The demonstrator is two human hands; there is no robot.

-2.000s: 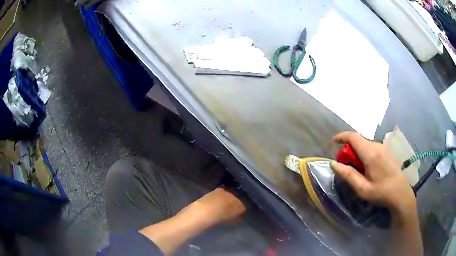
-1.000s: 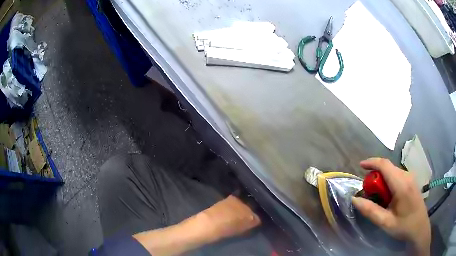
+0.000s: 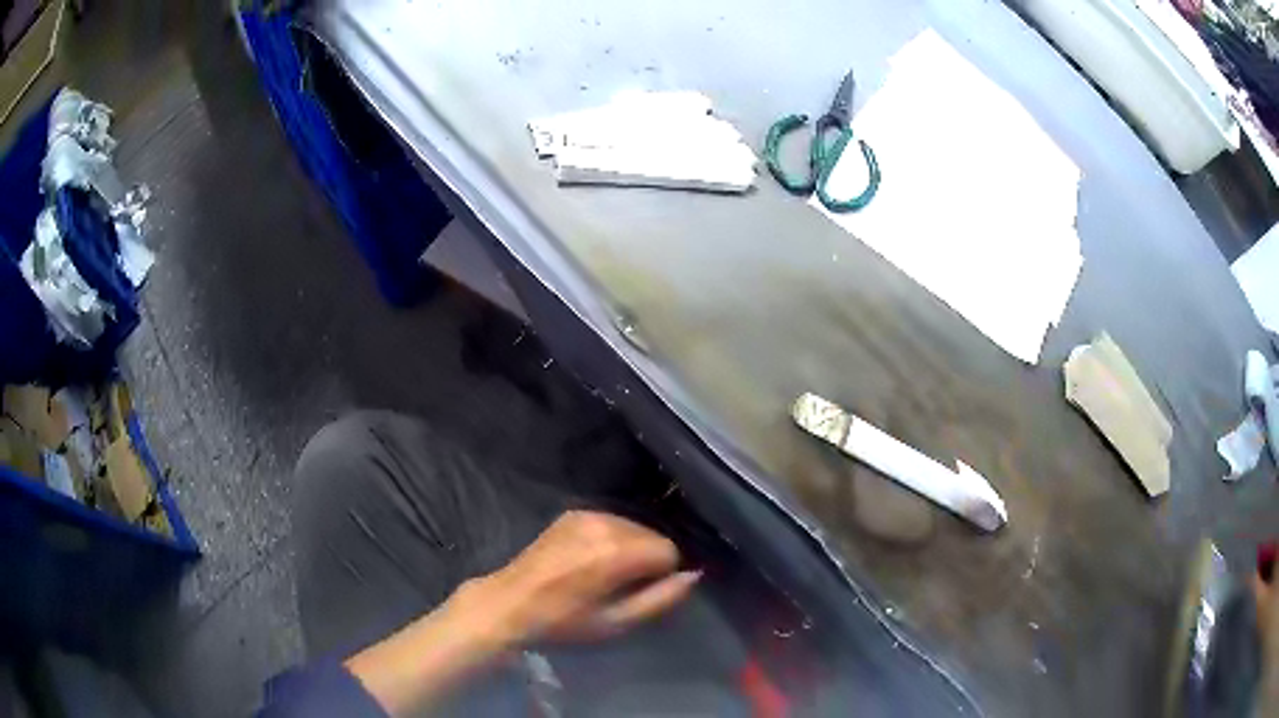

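Observation:
A white folded fabric strip [image 3: 912, 470] lies on the grey ironing table [image 3: 729, 302], with the mottled end of the template [image 3: 821, 418] showing at its upper left. The iron [image 3: 1201, 631] is at the lower right edge, cut off and blurred. My right hand [image 3: 1267, 638] is a blurred sliver at the right edge beside the iron's red handle; its grip cannot be made out. My left hand [image 3: 596, 572] is below the table's front edge, over my lap, fingers curled, with no held thing visible.
Pressed white strips [image 3: 645, 143] lie in a pile at the far left of the table. Green-handled scissors [image 3: 828, 154] touch the white fabric stack [image 3: 968, 190]. A beige interlining pile [image 3: 1118, 407] is at right. Blue bins [image 3: 84, 512] with scraps stand on the floor at left.
The iron has moved off the strip to the lower right edge with my right hand, uncovering the white strip. My left hand has shifted slightly, and more of its fingers show.

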